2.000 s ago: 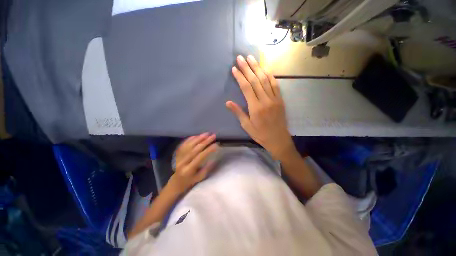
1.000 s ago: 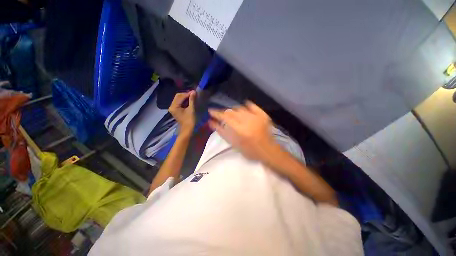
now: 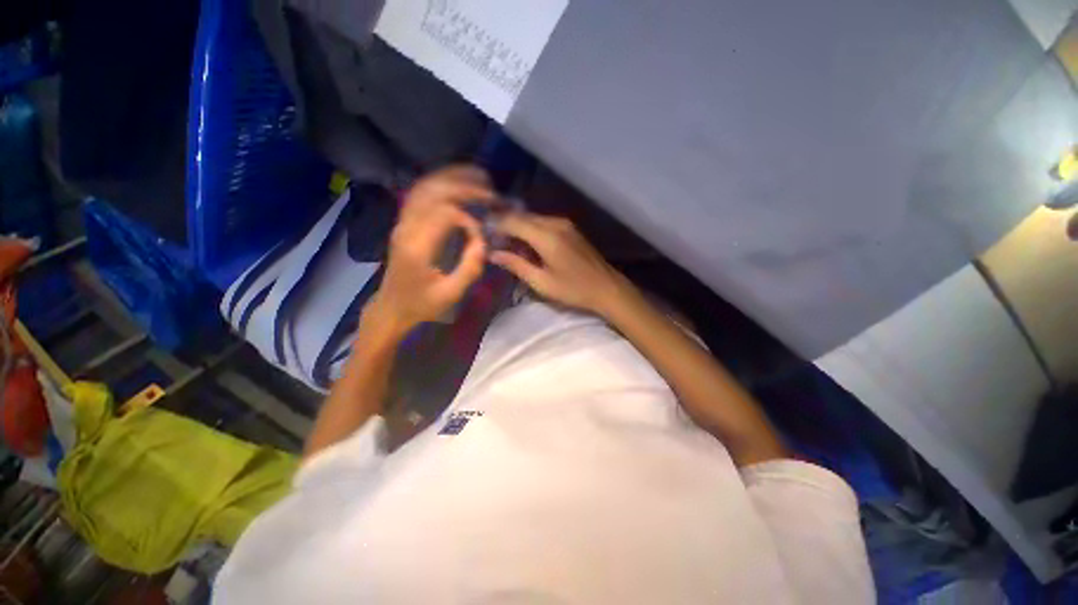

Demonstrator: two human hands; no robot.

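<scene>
My left hand (image 3: 428, 251) is raised over my lap, left of the table edge, with thumb and fingers curled towards each other. My right hand (image 3: 550, 258) is close beside it, its fingertips near the left fingers. Both are blurred. Something small and dark may be between the fingertips, but I cannot tell what. The large grey-blue fabric panel (image 3: 757, 154) covers the table at the upper right, and neither hand touches it.
White table edge with printed ruler marks (image 3: 473, 47) at top. Blue mesh crate (image 3: 236, 142) at left, white-and-dark striped cloth (image 3: 290, 290) beside it. Yellow-green cloth (image 3: 171, 479) at lower left. Tan machine bed (image 3: 1031, 278) and black flat object (image 3: 1050, 443) at right.
The view has swung left from the machine. My right hand has left the fabric panel and come to my left hand over the lap. In the last second the fingers have drawn closer together.
</scene>
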